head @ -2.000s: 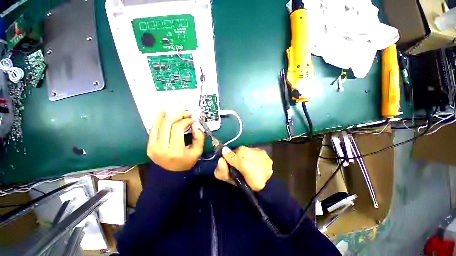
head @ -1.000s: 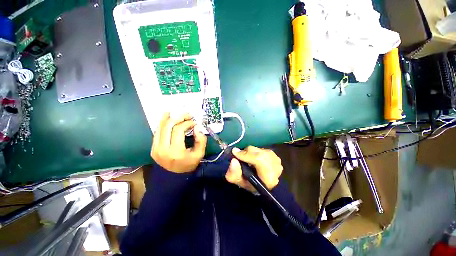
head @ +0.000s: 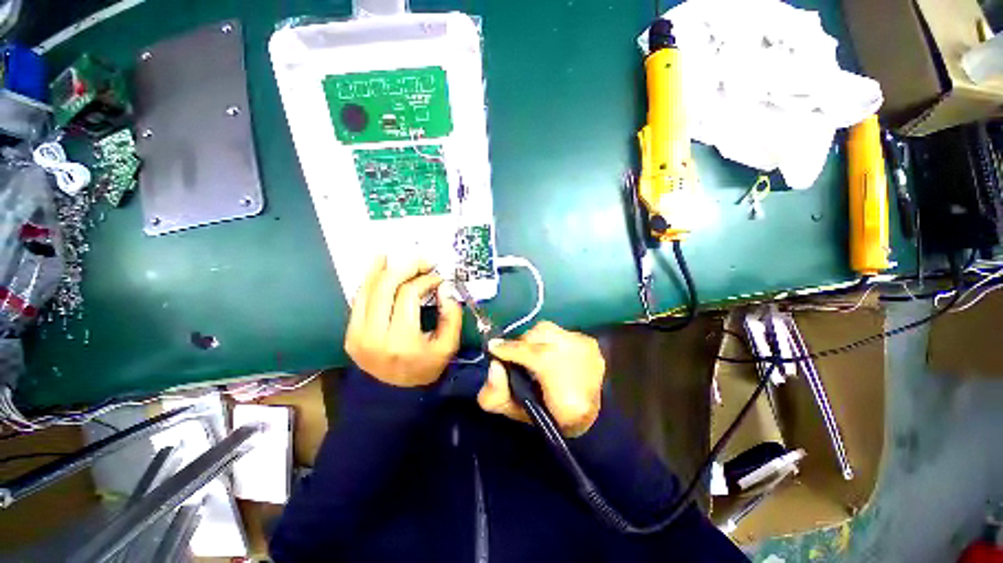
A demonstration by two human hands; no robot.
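The white housing (head: 319, 176) lies open side up, with two larger green boards (head: 401, 181) inside and a small PCB (head: 474, 252) at its lower right corner. My right hand (head: 550, 377) holds the soldering iron (head: 529, 394) by its black handle, its metal tip pointing at the housing's lower edge below the small PCB. My left hand (head: 403, 323) rests on the housing's lower edge, thumb and index finger close together near the tip; what they pinch is too small to tell. A white cable (head: 539, 288) loops out beside the small PCB.
A grey mounting plate (head: 198, 132) and loose small parts (head: 73, 258) lie at left. Yellow electric screwdrivers (head: 667, 143) (head: 868, 198) flank a crumpled white bag (head: 759, 83). Cartons with metal bars (head: 814, 396) stand below the bench edge. The iron's black cord runs right.
The whole view has shifted, so the housing and bench appear lower and further right. Both hands stay at the housing's lower end, and the iron remains in my right hand.
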